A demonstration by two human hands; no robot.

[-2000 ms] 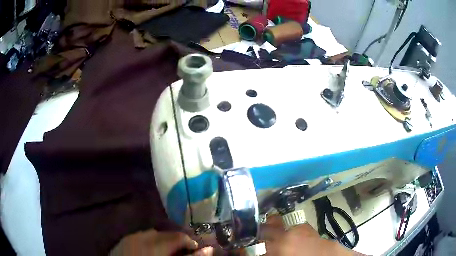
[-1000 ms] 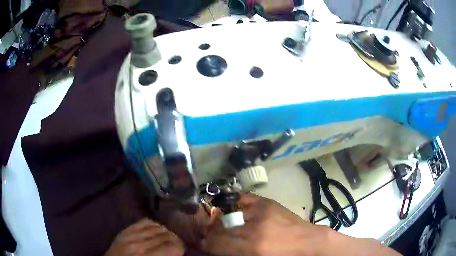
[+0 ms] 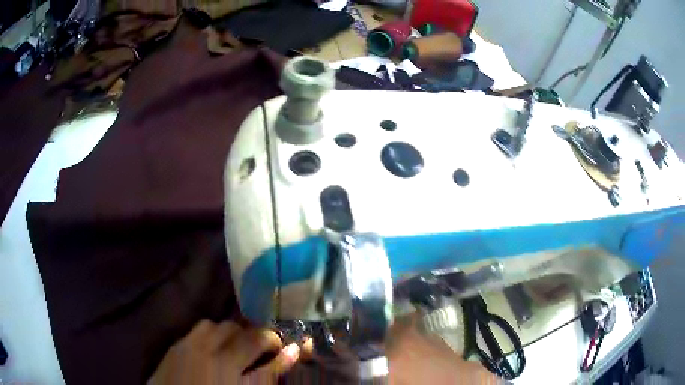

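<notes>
The maroon garment panel (image 3: 143, 256) lies flat on the table to the left of the white and blue sewing machine (image 3: 451, 188). My left hand (image 3: 218, 353) is at the bottom, on the panel beside the machine's left end, fingers bent and cut off by the lower edge. My right hand (image 3: 424, 357) is under the head, blurred and partly hidden by the shiny lever guard (image 3: 366, 289). The needle and presser foot are hidden. Whether either hand grips the cloth does not show.
Black shears (image 3: 492, 338) and small red and dark snips (image 3: 597, 338) lie under and right of the arm. Red (image 3: 387, 37) and brown (image 3: 432, 46) thread cones stand behind. Brown cloth (image 3: 101, 60) is heaped at the back left.
The view shifted down and left, then back, so the machine looks moved. My left hand sits close to the head's left end. The panel has shifted slightly left.
</notes>
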